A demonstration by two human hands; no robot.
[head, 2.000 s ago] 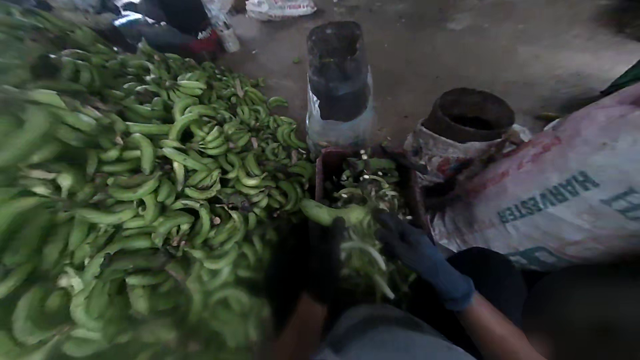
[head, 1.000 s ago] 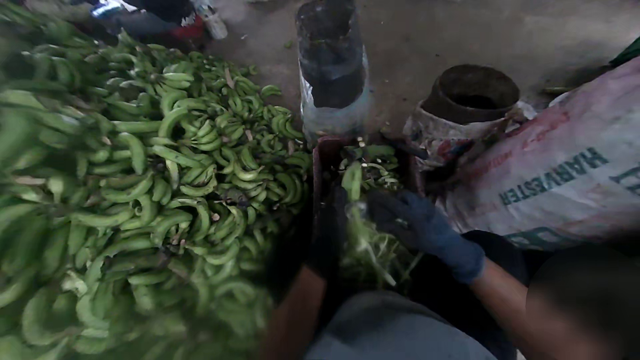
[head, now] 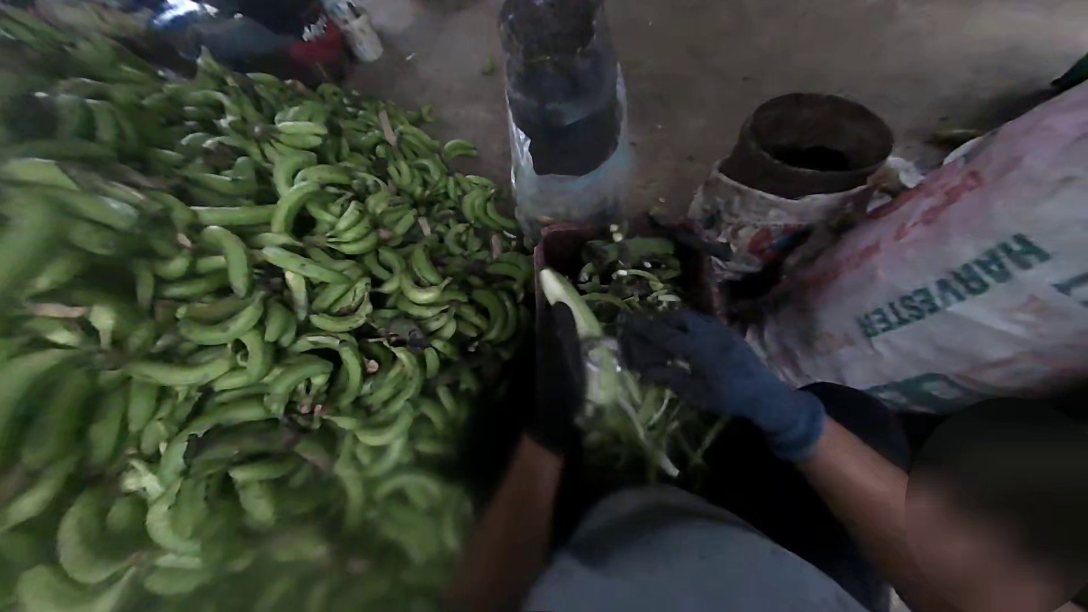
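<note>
My left hand [head: 558, 382], in a dark glove, is closed around the side of a green banana [head: 571, 302] whose pale tip points away from me. My right hand [head: 701, 361], in a blue glove, is close to the banana's right side; its fingers are blurred, and whether it holds a tool cannot be seen. Both hands are over a dark red crate [head: 551, 242] that contains green peels and banana pieces [head: 633, 276]. Pale green peel strips [head: 646, 416] lie between my hands and my lap.
A large heap of green bananas [head: 340, 289] fills the left side. Beyond the crate stands a plastic-wrapped cylinder [head: 565, 110]. To its right is an open, round, rusty container [head: 816, 140], and a full white woven sack [head: 960, 272] leans at the right. A bottle [head: 361, 34] lies at the top left.
The banana, lying crosswise two seconds ago, now points away from me along the crate's left side. My right hand has stayed near it.
</note>
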